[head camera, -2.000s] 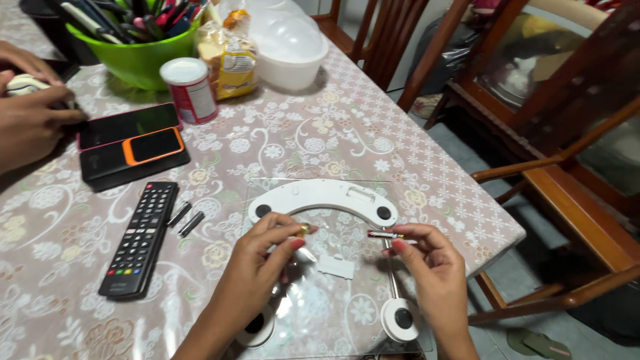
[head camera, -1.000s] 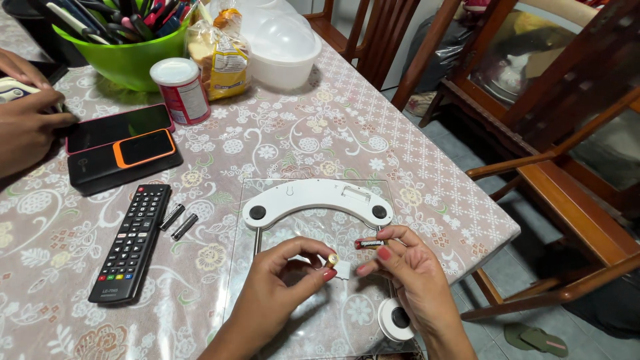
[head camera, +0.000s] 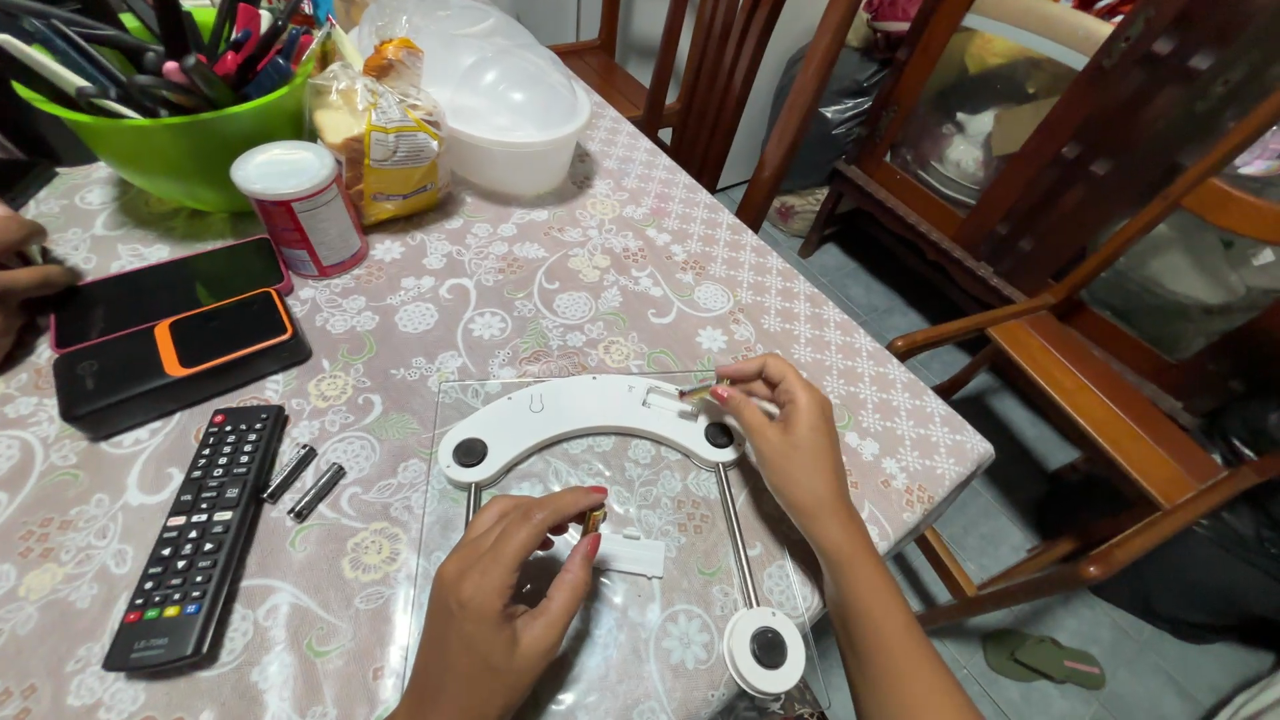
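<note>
A glass scale lies underside up, its curved white plastic housing (head camera: 590, 405) facing me. My right hand (head camera: 785, 430) holds a small battery (head camera: 703, 389) by one end, right at the open battery compartment (head camera: 668, 402) of the housing. Between thumb and fingers, my left hand (head camera: 520, 590) grips another small battery (head camera: 595, 520) above the glass. A white plastic battery cover (head camera: 632, 555) lies beside those fingertips. Two dark batteries, one here (head camera: 290, 473) and one beside it (head camera: 317, 491), rest next to a black remote control (head camera: 195, 540).
Behind the remote lie a black case (head camera: 180, 370), a pink-edged phone (head camera: 170, 290) and an orange-edged device (head camera: 225, 330). Further back stand a red can (head camera: 305, 215), bagged bread (head camera: 385, 150), a green bowl (head camera: 180, 150) and a plastic container (head camera: 515, 150). Another person's hand (head camera: 25, 270) is at left.
My right hand has moved away from me with its battery, up to the compartment. My left hand still holds its battery. The other person's hand shows less at the left edge.
</note>
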